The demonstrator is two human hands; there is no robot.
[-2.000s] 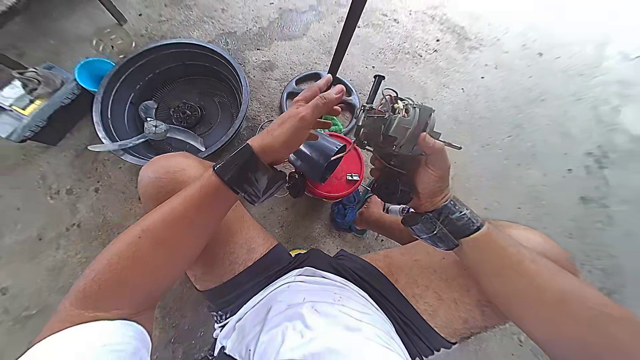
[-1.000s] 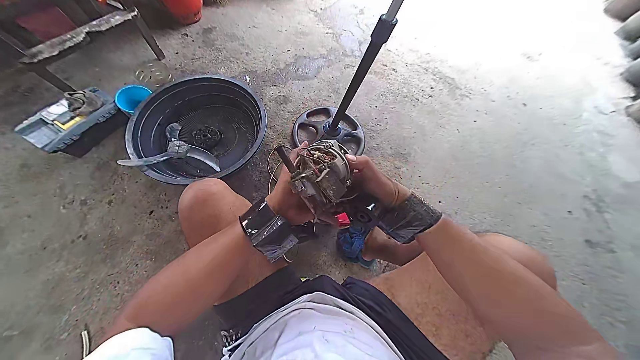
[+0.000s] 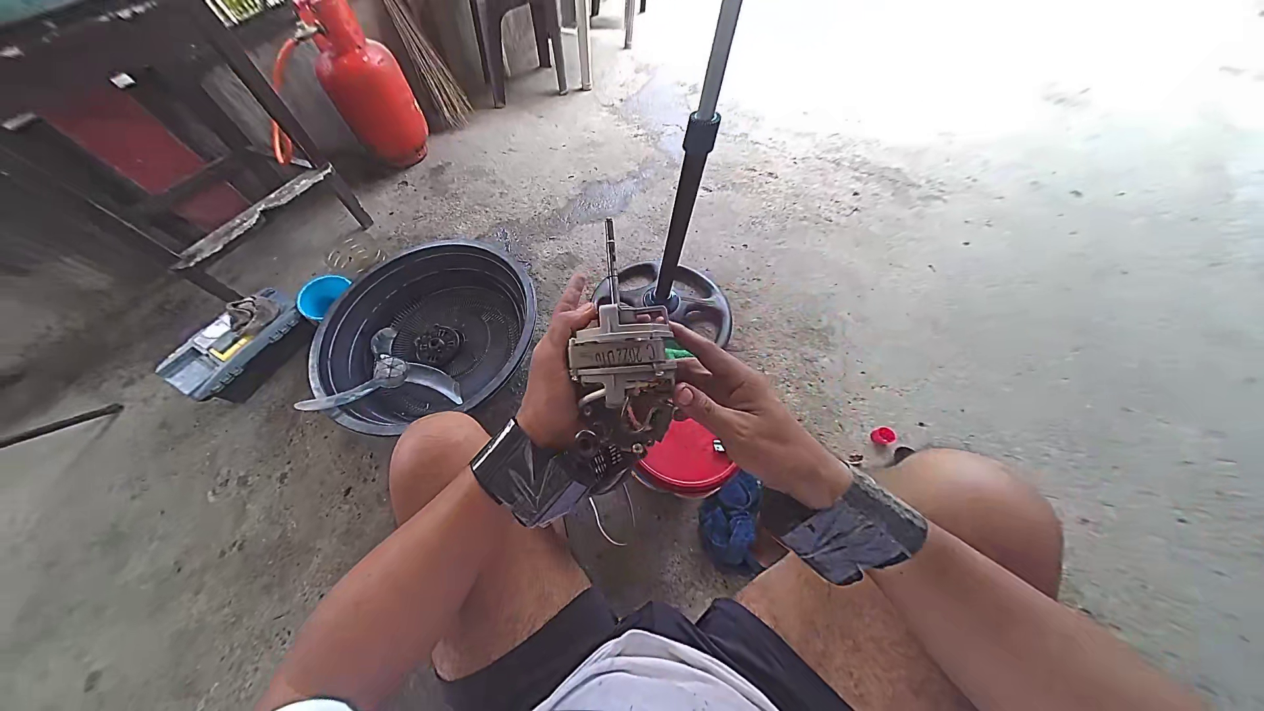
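Note:
An electric fan motor is held up between my two hands, its metal shaft pointing away from me. My left hand grips its left side. The thumb and fingers of my right hand touch its right side. Wires and a dark gear part show at the motor's near end. Below it a red round lid lies between my legs, partly hidden by the motor. A blue cloth lies beside the lid. Behind the motor stands the round fan base with its upright pole.
At the left a black basin holds a fan blade and a round grille-like part. Next to it are a blue bowl and an open toolbox. Farther off stand a red gas cylinder, a broom and a wooden table frame.
Two seconds ago my right hand held the motor at the right and my left hand was apart from it. Now both hands hold it nearer the middle, shaft pointing away. The view has tilted up.

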